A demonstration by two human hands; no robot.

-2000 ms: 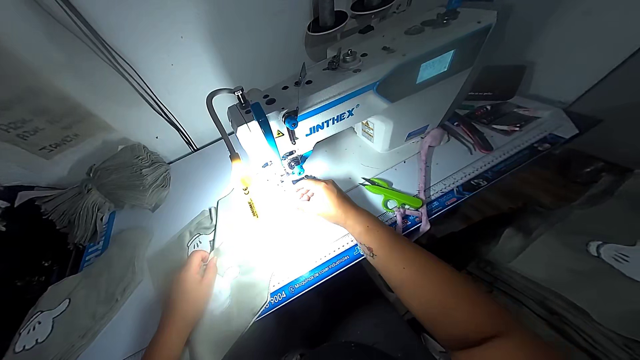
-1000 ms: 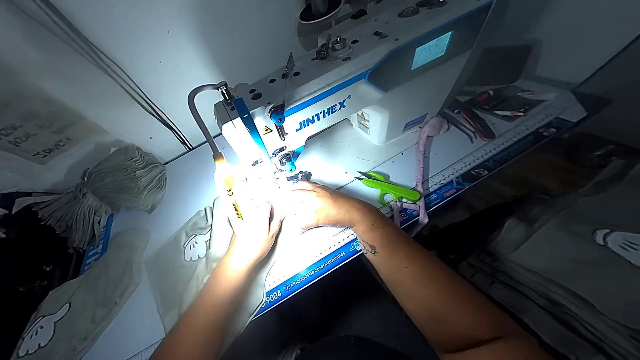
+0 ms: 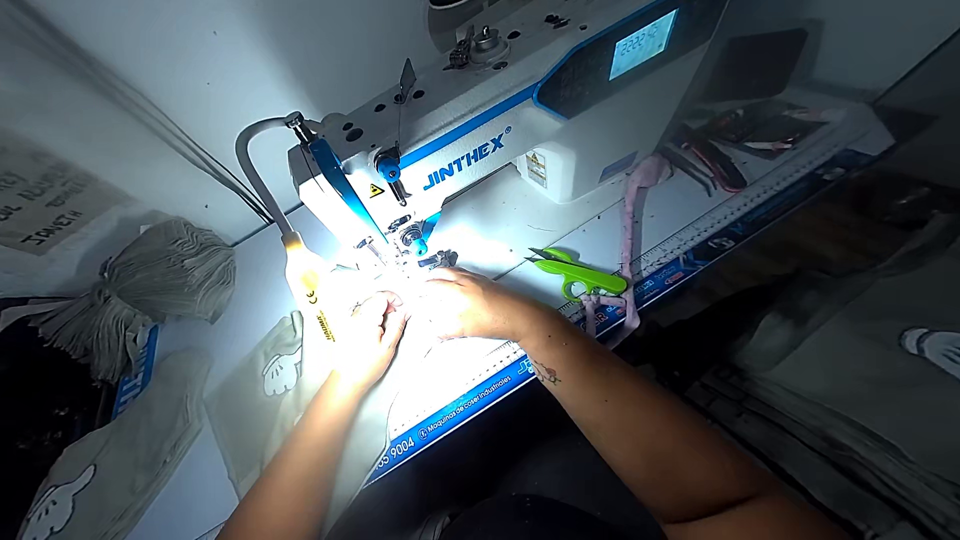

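Observation:
Under the bright lamp (image 3: 311, 292), my left hand (image 3: 375, 334) has its thumb and fingers pinched on the grey-green fabric (image 3: 259, 416), just in front of the needle area of the white and blue Jinthex sewing machine (image 3: 480, 127). My right hand (image 3: 469, 304) lies beside it on the right, fingers bent close to the presser foot; glare hides what its fingertips touch. The fabric bears a white glove-shaped patch (image 3: 282, 373) and drapes left and toward me. Green thread snips (image 3: 577, 274) lie to the right of my right hand, against a pink fabric strip (image 3: 630, 217).
A tied bundle of grey fabric pieces (image 3: 169, 270) stands at the left, with another patched piece (image 3: 112, 457) nearer me. Dark-handled tools (image 3: 712, 161) lie at the back right. A printed ruler strip (image 3: 675, 251) runs along the table's front edge. More patched fabric (image 3: 847, 360) is at the right.
My left hand has moved from lower on the fabric up and right to the needle area, beside my right hand. The view has moved closer to the machine.

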